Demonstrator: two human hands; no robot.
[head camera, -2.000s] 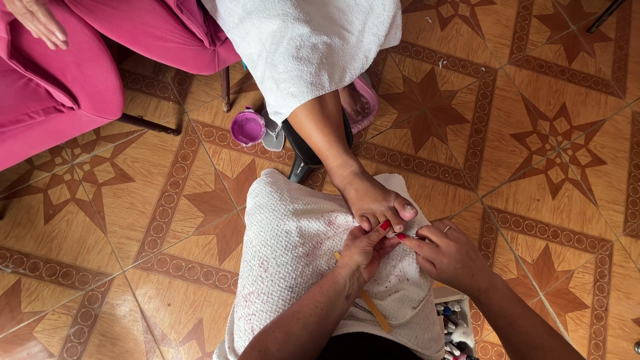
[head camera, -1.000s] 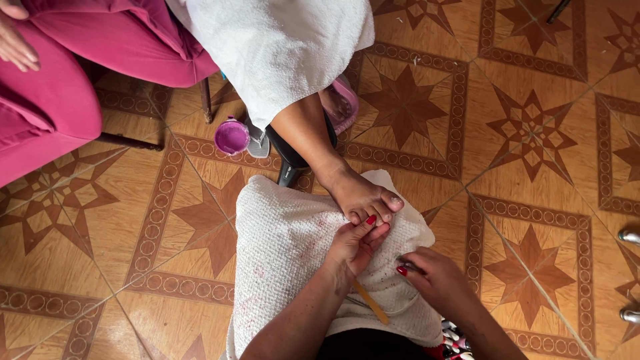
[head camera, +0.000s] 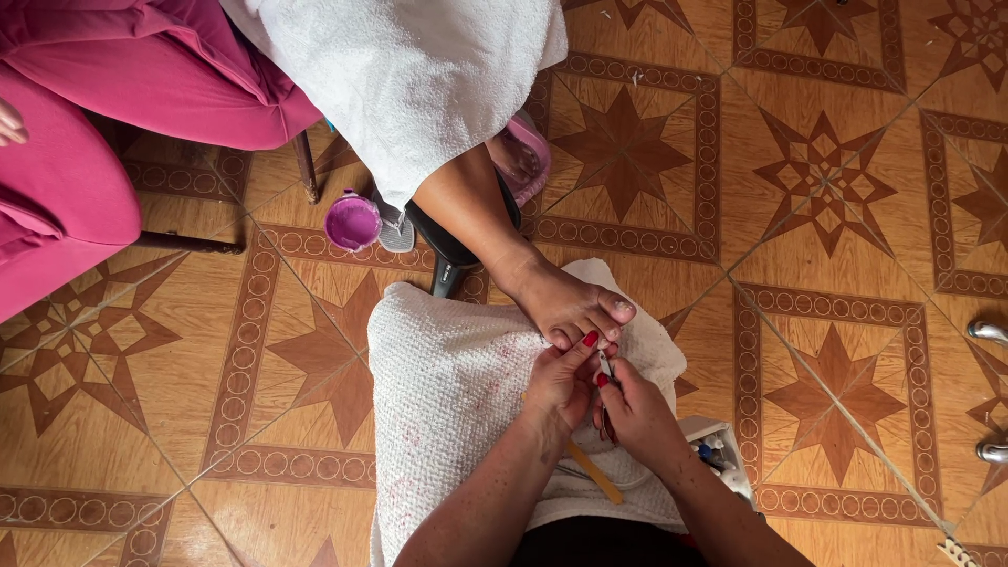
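Note:
Another person's bare foot (head camera: 571, 303) rests on a white textured towel (head camera: 441, 378) spread over my lap. My left hand (head camera: 561, 382) holds the toes from below, its red-nailed thumb against a smaller toe. In my right hand (head camera: 634, 402) is a small metal nipper (head camera: 605, 364), its tip at the toes; most of its handles are hidden by my fingers. A yellow nail file (head camera: 594, 471) lies on the towel beneath my wrists, beside a thin metal tool that is partly covered.
A white box (head camera: 713, 441) with small bottles stands right of my lap. Beyond the towel are a purple bowl (head camera: 352, 223), a grey sandal (head camera: 396, 228), a black footrest (head camera: 453, 244) and a pink basin or sandal (head camera: 531, 161) at the other foot. Another person's pink-trousered legs (head camera: 165, 79) are upper left.
My right hand was apart from the toes one second ago; now it is back against them with the nipper. My left hand has stayed at the foot.

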